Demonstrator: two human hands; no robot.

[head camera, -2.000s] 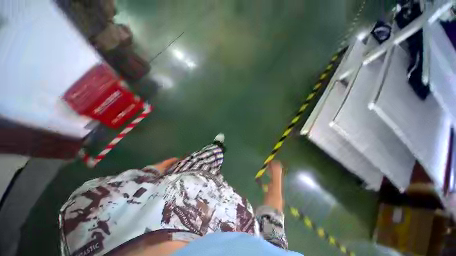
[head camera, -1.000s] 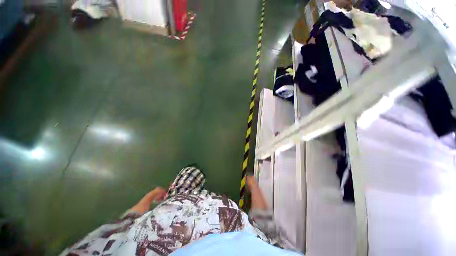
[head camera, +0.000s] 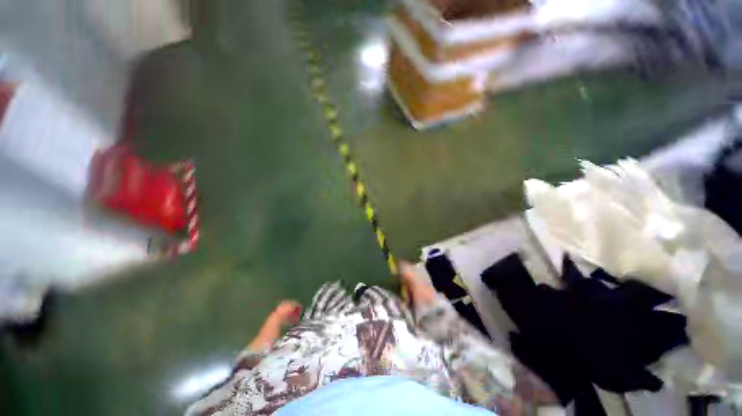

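My left hand (head camera: 281,315) hangs low in front of my body, over the floor. It is small and blurred, and I see nothing in it. My right hand (head camera: 416,286) hangs beside the corner of a pale shelf unit on the right, partly blurred. I cannot tell how its fingers are set or whether they touch the shelf. Black fabric pieces (head camera: 582,325) lie heaped on the shelf unit. A pile of cream cloth or sheets (head camera: 626,219) lies behind them and to the right.
Yellow-black tape (head camera: 352,166) runs along the green floor ahead. At the left stand a red box-like object (head camera: 138,188) and red-white tape (head camera: 191,203) by a white structure. A brown and white stacked unit (head camera: 439,89) stands ahead, right of the tape.
The view has moved forward along the aisle and turned. The shelf's cloth piles are now nearer, at the lower right. Both hands still hang low beside the body.
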